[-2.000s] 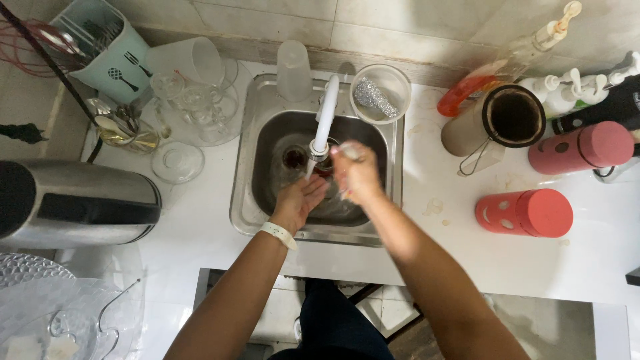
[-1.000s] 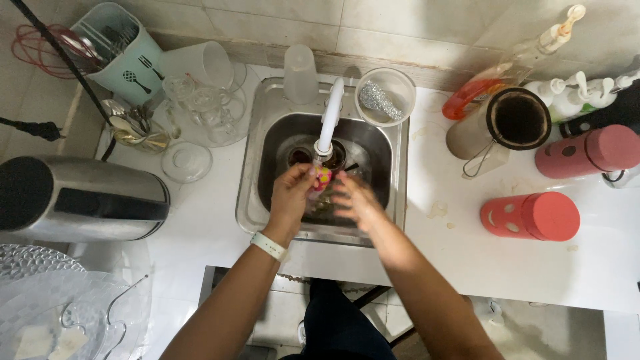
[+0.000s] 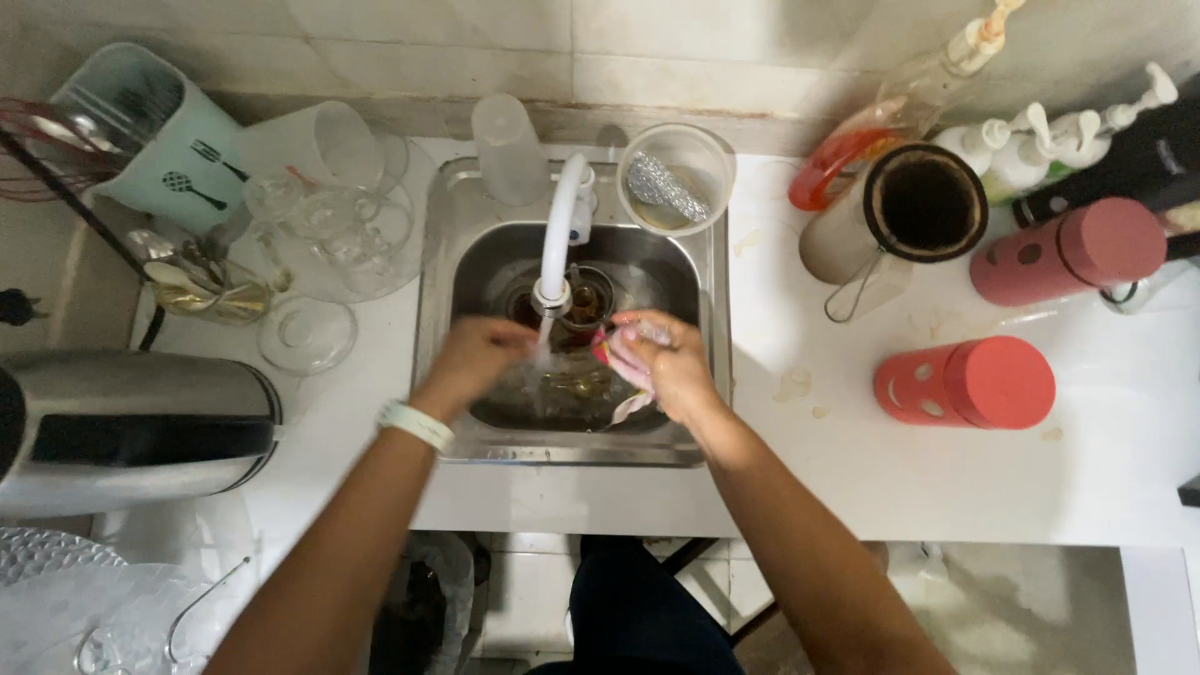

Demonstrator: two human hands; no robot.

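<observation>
Water runs from the white faucet [image 3: 561,225] into the stainless steel sink [image 3: 572,454]. My left hand [image 3: 480,361] is at the stream, blurred, its fingers toward the water; whether it holds anything cannot be made out. Right of the stream, my right hand [image 3: 670,361] grips a wet, crumpled pink and white cloth [image 3: 630,364], one end hanging down. Below the faucet, a round metal vessel [image 3: 586,292] with brown contents stands in the basin. Golden-looking utensils [image 3: 577,384] lie under water nearer the front, partly blurred.
A tub with a foil-like scrubber [image 3: 667,187] and a frosted cup [image 3: 509,150] stand behind the basin. Glassware [image 3: 337,225], a glass lid [image 3: 307,335] and a utensil holder [image 3: 178,159] are at left. A cloth strainer [image 3: 928,202], red jar [image 3: 966,382] and pump bottles [image 3: 1022,150] stand at right.
My hands, close together under the faucet a second ago, have moved apart. The pink cloth now shows in my right hand, where a small colourful item showed between both hands before.
</observation>
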